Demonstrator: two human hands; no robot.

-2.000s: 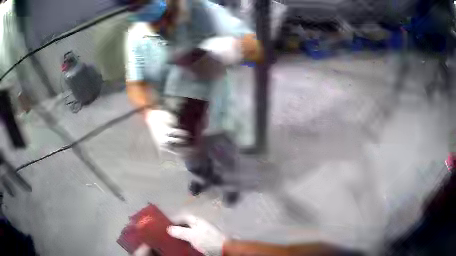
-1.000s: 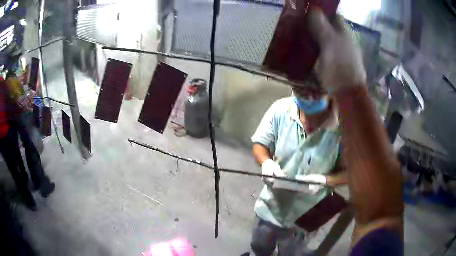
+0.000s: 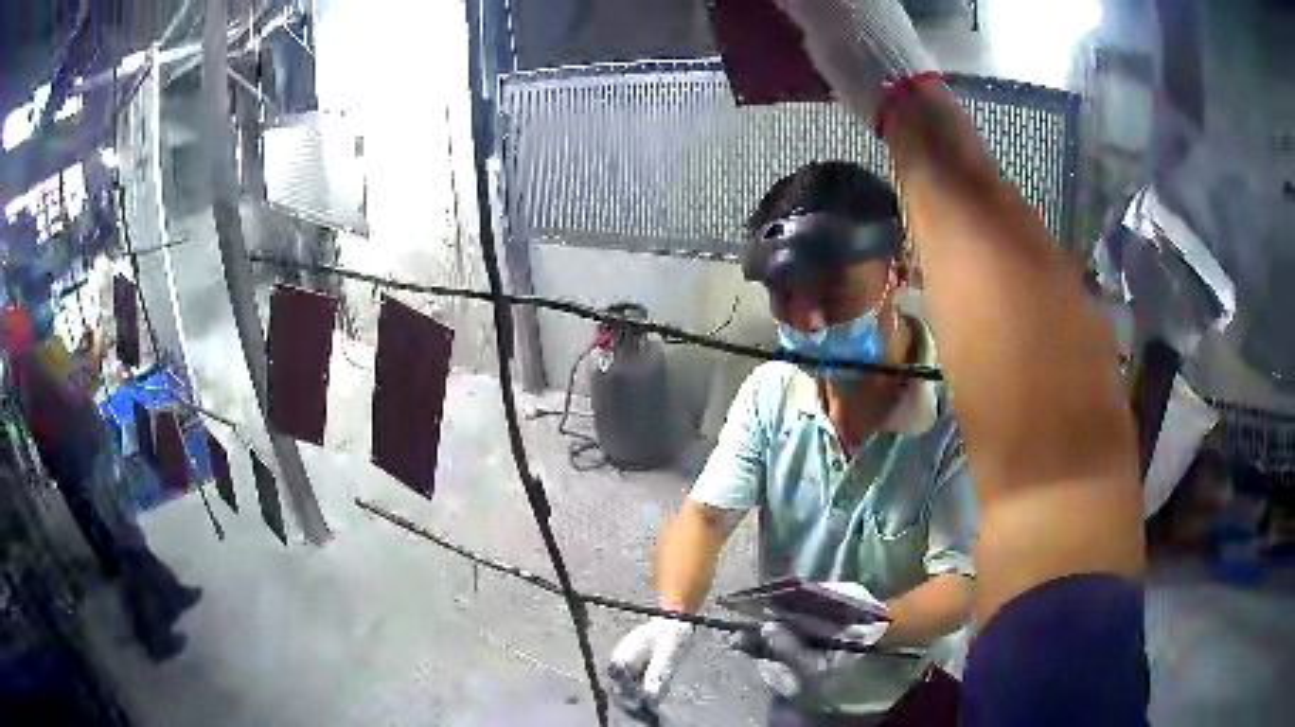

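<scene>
My right hand (image 3: 859, 50), in a white glove with a red wrist band, is raised at the top edge and partly cut off. It is at a dark red panel (image 3: 771, 54), which is also cut off by the top edge; the fingers are not clearly seen. My left hand is not in view. A hanging rack crossbar (image 3: 639, 324) runs below the raised hand, with two dark red panels, one (image 3: 303, 362) and another (image 3: 412, 398), hanging from its left part. A thin rack upright (image 3: 514, 426) crosses it and a lower crossbar (image 3: 455, 551).
A masked person (image 3: 852, 469) in gloves stands facing me behind the rack, holding panels (image 3: 810, 604). A grey gas cylinder (image 3: 632, 398) stands by the wall below a mesh panel (image 3: 625, 156). Another person (image 3: 85, 440) is at far left, near smaller hanging panels and a steel post (image 3: 242, 284).
My right arm stays raised, with hand and panel now higher in the picture. The view has shifted. The person opposite has lowered one hand and shows more of the head. The pink-red thing at the bottom is gone.
</scene>
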